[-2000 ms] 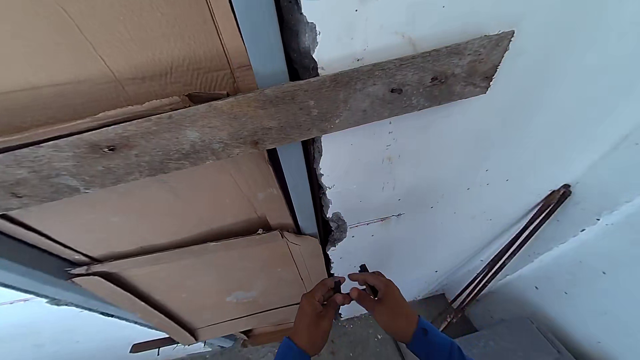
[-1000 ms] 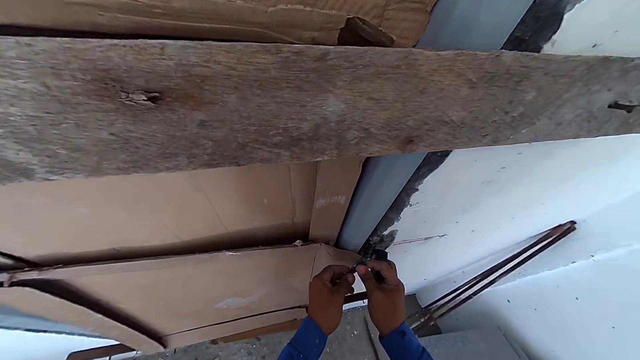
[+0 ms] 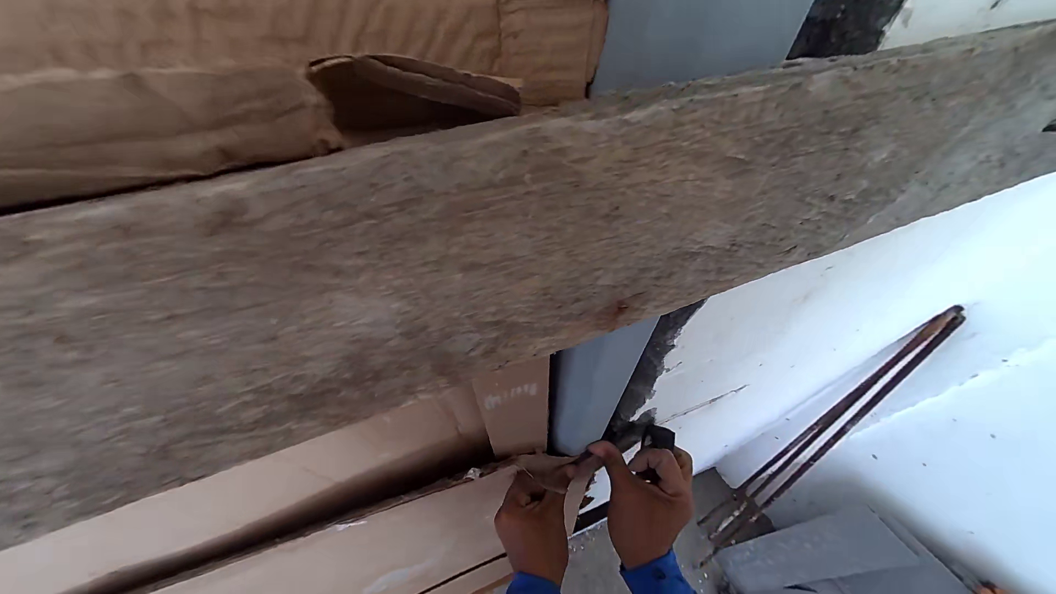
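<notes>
Both hands are low in the view, close together beside a grey metal frame (image 3: 590,396). My left hand (image 3: 535,524) pinches the torn edge of a brown cardboard sheet (image 3: 429,528). My right hand (image 3: 648,503) has its thumb and forefinger at the same corner and holds a small black object (image 3: 657,437) in its curled fingers; its kind cannot be told. The fingertips nearly meet at the cardboard's corner. Blue sleeves show at both wrists.
A rough wooden plank (image 3: 462,223) crosses the view just above the hands. Rusty metal rods (image 3: 858,412) lean on the white wall (image 3: 792,330) at the right. Grey slabs (image 3: 825,553) lie on the floor at lower right. More cardboard (image 3: 206,107) stands behind the plank.
Both hands have come to the cardboard's corner beside the frame; two seconds ago they were together in front of the wall's base. The view has moved closer to the plank.
</notes>
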